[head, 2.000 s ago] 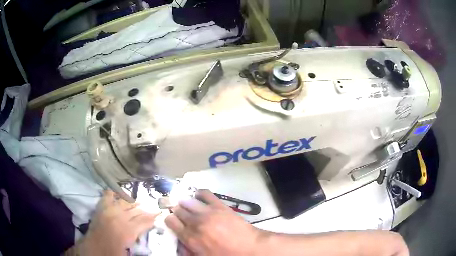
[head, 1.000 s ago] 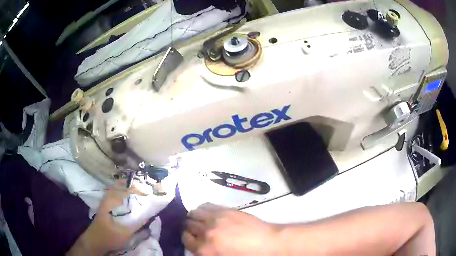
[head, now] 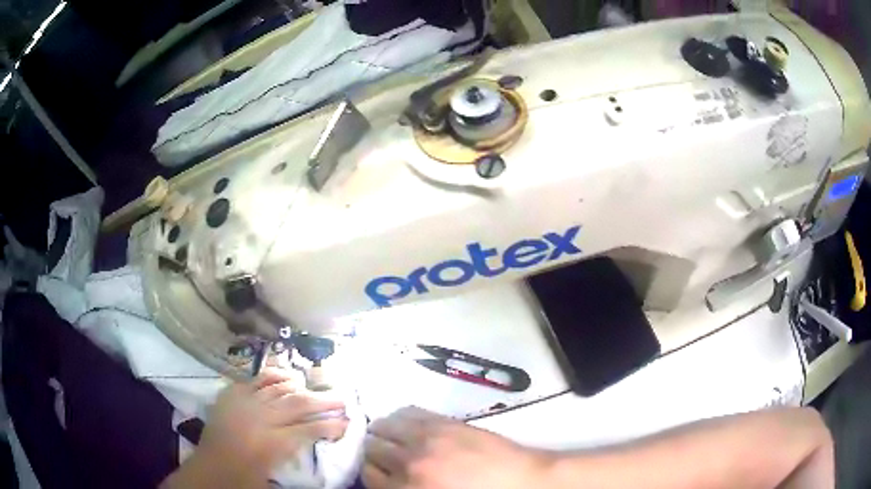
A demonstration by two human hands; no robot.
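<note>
White quilted lining (head: pixel 122 325) with dark purple fabric (head: pixel 91 401) lies left of the machine's needle area (head: pixel 286 351), which is brightly lit. My left hand (head: pixel 263 430) lies flat on the white piece just in front of the presser foot, fingers close to it, pressing the piece down. My right hand (head: pixel 420 449) rests at the right edge of the white piece, fingers curled; whether it grips the edge is hidden. The needle itself is lost in glare.
The cream machine (head: pixel 611 172) spans the view. Black snips (head: pixel 475 368) and a black flat rectangle (head: pixel 597 325) lie on the white bed (head: pixel 611 420). White quilted pieces (head: pixel 277 91) lie behind the machine. A yellow-handled tool (head: pixel 856 270) is at the far right.
My left hand has moved from beside the needle area onto the cloth in front of it. My right hand has left the presser area and drawn back. The view has shifted.
</note>
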